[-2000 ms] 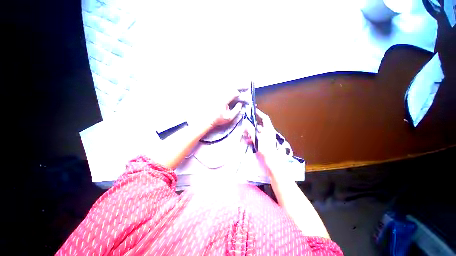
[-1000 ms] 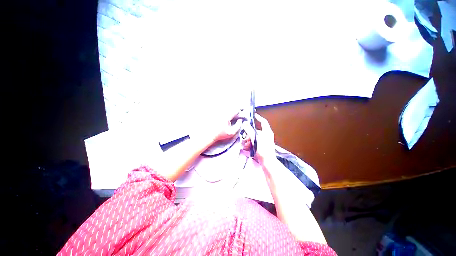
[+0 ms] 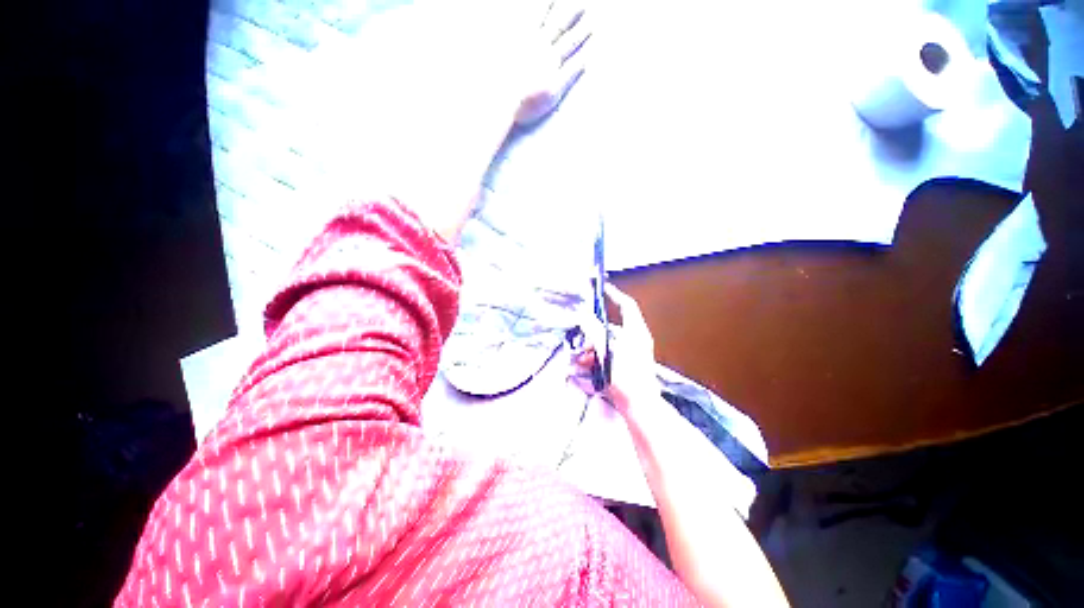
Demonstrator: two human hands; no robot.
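My right hand (image 3: pixel 621 344) holds the dark tailor's shears (image 3: pixel 599 297), with the blade pointing away from me at the edge of the pale fabric. Glare hides much of the grip. My left hand (image 3: pixel 553 71) lies farther forward on the glaring white fabric (image 3: pixel 713 131), fingers spread and holding nothing that I can see. Below the shears a curved, dark-edged fabric piece (image 3: pixel 499 356) lies near my body. Quilted fabric (image 3: pixel 268 154) shows at the left.
A white roll (image 3: pixel 906 89) lies on the fabric at the upper right. A pale offcut (image 3: pixel 1001 279) lies on the brown table (image 3: pixel 808 356). A fabric strip (image 3: pixel 719 434) hangs by my right forearm. Blue clutter (image 3: pixel 945 584) is below the table.
My left hand has left the place beside the shears and reached forward onto the fabric, fingers spread. My right hand stays on the shears. My left sleeve now covers the dark strip at the left.
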